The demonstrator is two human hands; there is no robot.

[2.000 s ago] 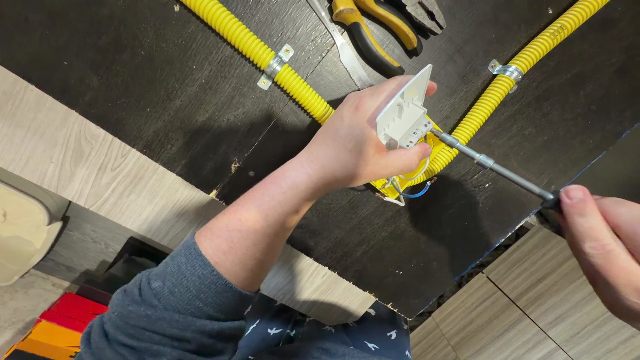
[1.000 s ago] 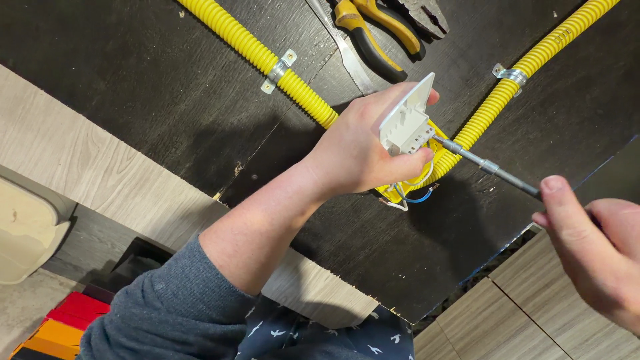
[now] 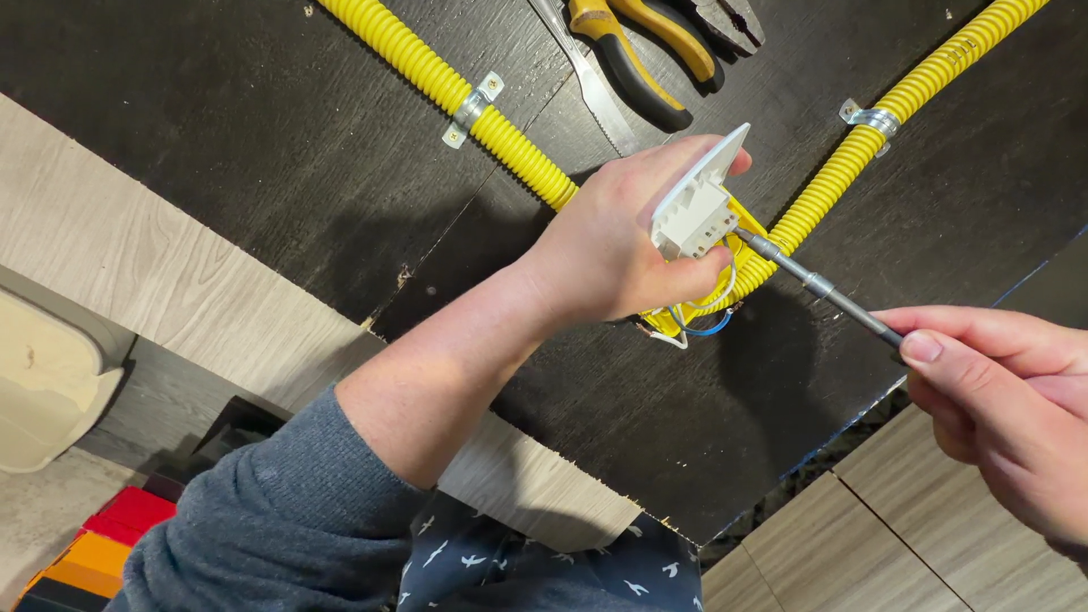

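My left hand grips a white plastic switch or socket insert, its flat plate tilted and its terminal side facing right. The fingers of my right hand hold a screwdriver with a long metal shaft. Its tip meets the terminal block of the insert. Behind and below the insert is a yellow electrical box, partly hidden by my left hand. White, grey and blue wires loop out of the box at its lower edge.
Yellow corrugated conduits run to the box from the upper left and upper right, held by metal clamps. Pliers and a serrated knife lie on the black board. Light wood-grain panels border it.
My right hand has shifted its hold on the screwdriver: its fingers were lifted apart from the handle and now close round it. My left hand stays on the insert.
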